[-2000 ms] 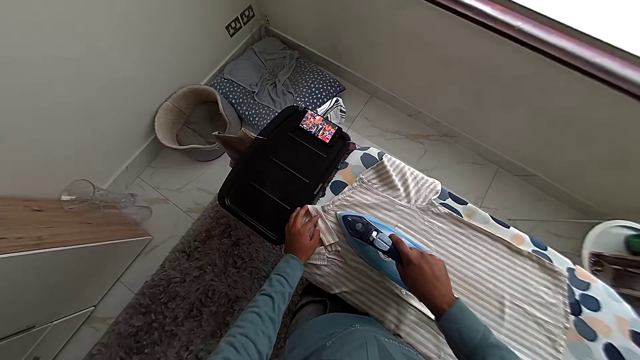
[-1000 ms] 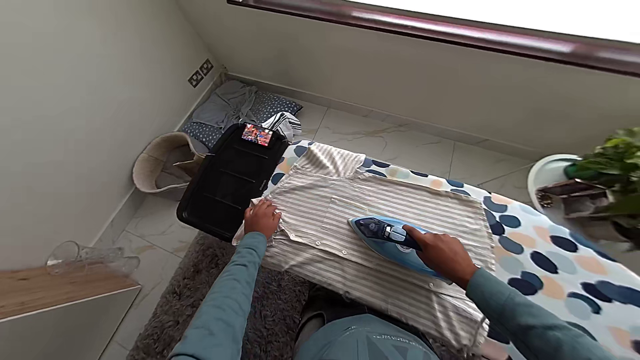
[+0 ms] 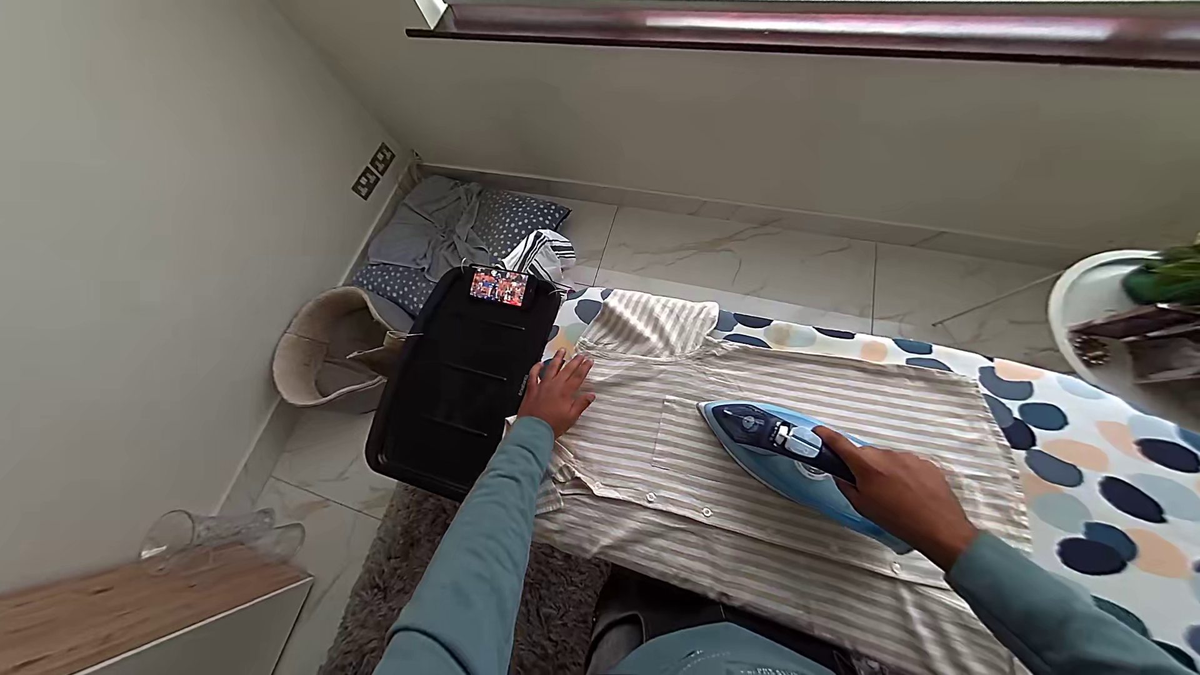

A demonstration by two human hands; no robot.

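A beige-and-white striped button shirt (image 3: 806,384) lies spread over an ironing board with a spotted cover (image 3: 1106,469). My right hand (image 3: 905,492) grips the dark handle of a blue clothes iron (image 3: 797,464), whose soleplate rests on the shirt, its tip at the chest pocket (image 3: 680,436). Near the shirt's shoulder, at the board's left end, my left hand (image 3: 558,394) lies on the fabric with its fingers apart, holding nothing. Just left of it is a black plastic lid or tray (image 3: 450,394), with a phone (image 3: 499,286) showing a colourful picture at its far edge.
Behind the black lid are a grey cloth (image 3: 431,225) and a dotted cushion (image 3: 520,220). A fabric basket (image 3: 323,352) stands by the left wall. Glassware (image 3: 220,539) lies on a wooden top (image 3: 141,600). A round white table (image 3: 1078,300) with a plant is at right.
Between the one-second-old frame and now, my left hand has moved from the shirt's near edge up to its shoulder area, fingers spread. The iron remains in my right hand. The view has shifted.
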